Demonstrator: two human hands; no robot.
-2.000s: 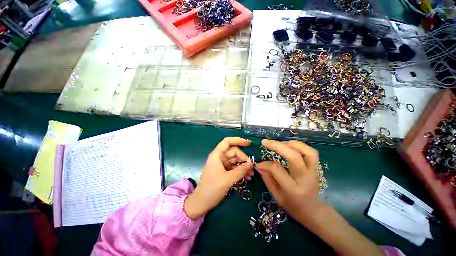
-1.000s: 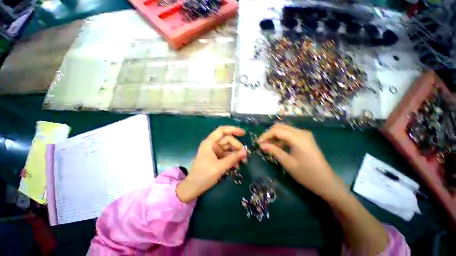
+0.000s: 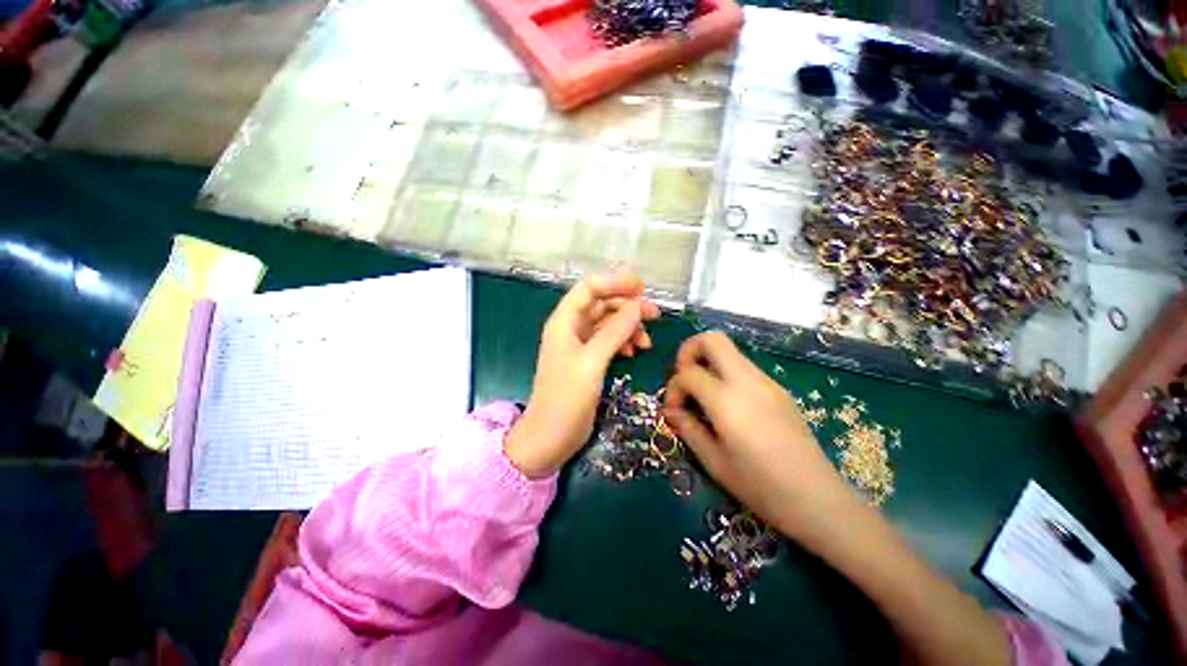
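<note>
My left hand [image 3: 582,362] is raised above the bench top with thumb and fingertips curled together; whether a piece is between them cannot be seen. My right hand [image 3: 749,423] reaches down with curled fingers at the right side of the heap of ring pieces [image 3: 625,436]; its fingertips are partly hidden, so any hold is unclear. A gold ring [image 3: 665,440] lies at these fingertips. A darker tangled heap of pieces [image 3: 729,557] lies nearer my body. Tiny pale gold fittings [image 3: 864,455] lie loose to the right of my right hand.
Beyond the hands are the clear compartment box [image 3: 553,195] and a large stock heap [image 3: 931,241] on a white tray [image 3: 762,280]. Salmon-red trays stand at the back [image 3: 573,78] and right edge [image 3: 1130,423]. A notebook [image 3: 326,390] lies left, note slips [image 3: 1057,572] right.
The view has shifted. My hands have moved apart; the left is higher, and the right has come down to the ring heap. More of that heap and the gold fittings shows.
</note>
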